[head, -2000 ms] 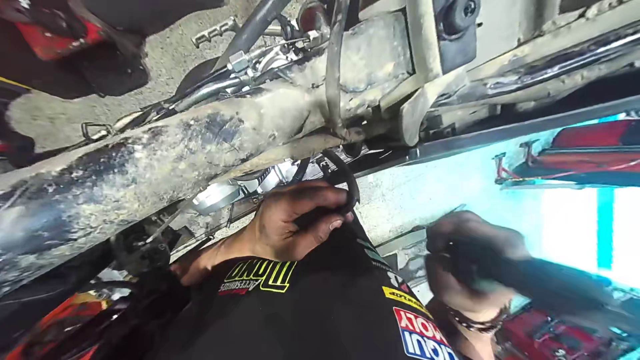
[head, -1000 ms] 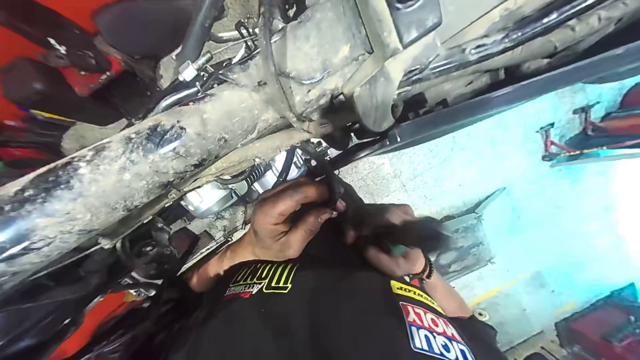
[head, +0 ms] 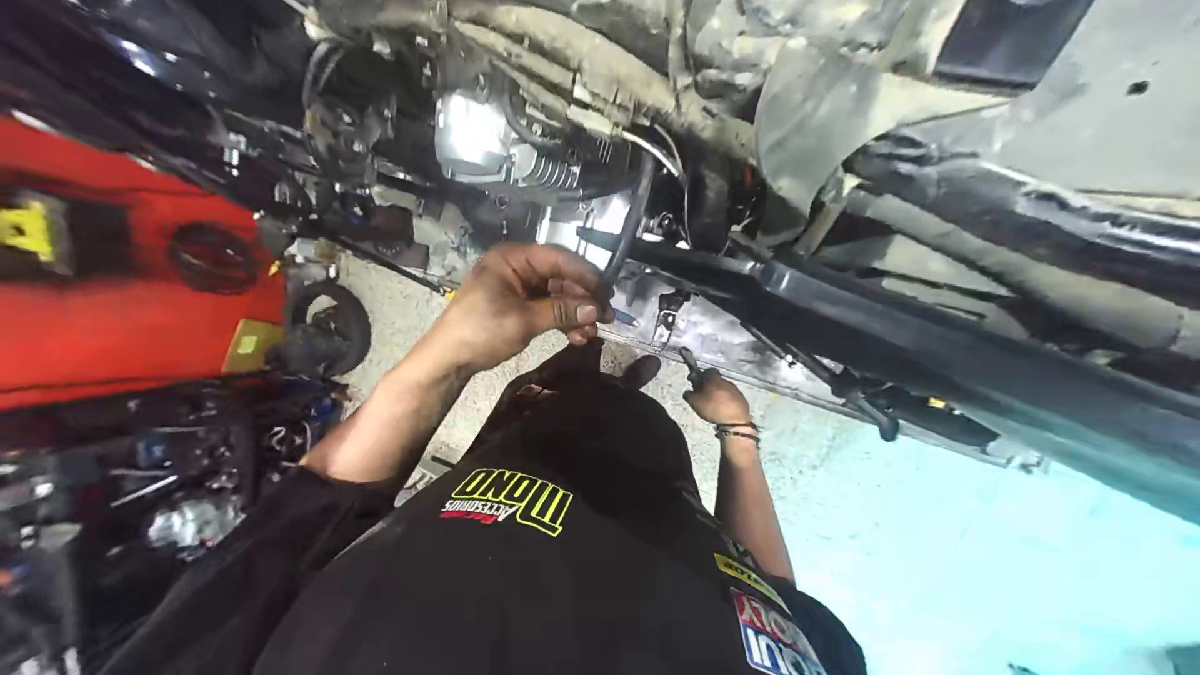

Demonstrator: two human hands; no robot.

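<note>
My left hand [head: 539,305] pinches the lower end of a black rubber hose [head: 634,220] between thumb and fingers, below the vehicle's dirty underside. Lower and to the right, my right hand [head: 720,398] is closed around a small dark tool [head: 692,364], its kind unclear, which points up and left. A bracelet circles that wrist. Above my left hand are a silver ribbed metal part [head: 548,172] and a thin pale cable [head: 653,150]. A blue pointed thing [head: 624,319] shows just beside my left fingertips; I cannot tell whether it is held.
A long dark bar [head: 900,366] slants down across the right side. At the left stands a red surface [head: 122,309] carrying a black coil [head: 211,257] and a yellow object [head: 28,230]. A black ring-shaped part [head: 330,328] lies beside it, with blurred machine parts below.
My right hand was close beside my left hand one second ago and is now apart from it, lower and to the right. The view has shifted considerably.
</note>
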